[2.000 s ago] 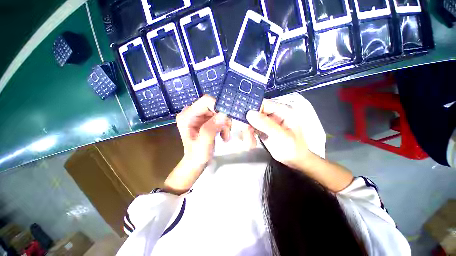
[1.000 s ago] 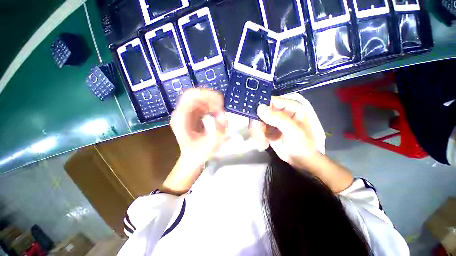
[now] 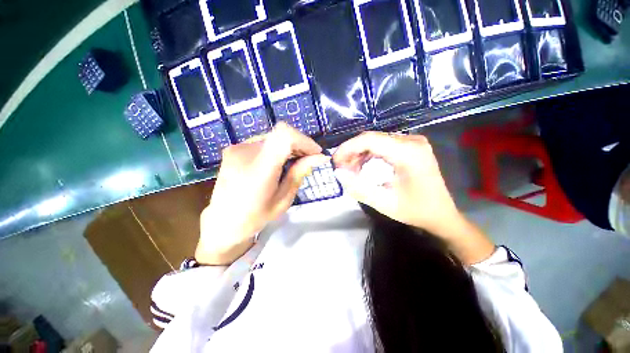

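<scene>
A phone housing with its keypad (image 3: 320, 183) is held between both hands at the table edge, its key grid showing below the fingers. The rest of the housing is mostly hidden by the hands. My left hand (image 3: 257, 186) grips its left side. My right hand (image 3: 397, 176) grips its right side near the top. The black blister tray (image 3: 338, 76) lies behind the hands. Housings with keypads (image 3: 278, 62) fill its left front pockets. One pocket beside them is empty. Housings without keypads (image 3: 387, 34) lie to the right.
Keypad stacks (image 3: 144, 114) stand on the green table (image 3: 69, 155) left of the tray. Another keypad stack (image 3: 609, 16) is at the far right. A red stool (image 3: 514, 165) and part of a person in dark clothing (image 3: 577, 148) are at right. A cardboard box (image 3: 131, 241) lies below left.
The housing has moved down toward my body, and its window part is now hidden. My left hand has come back onto it. My right hand has moved up its side. The view has shifted slightly.
</scene>
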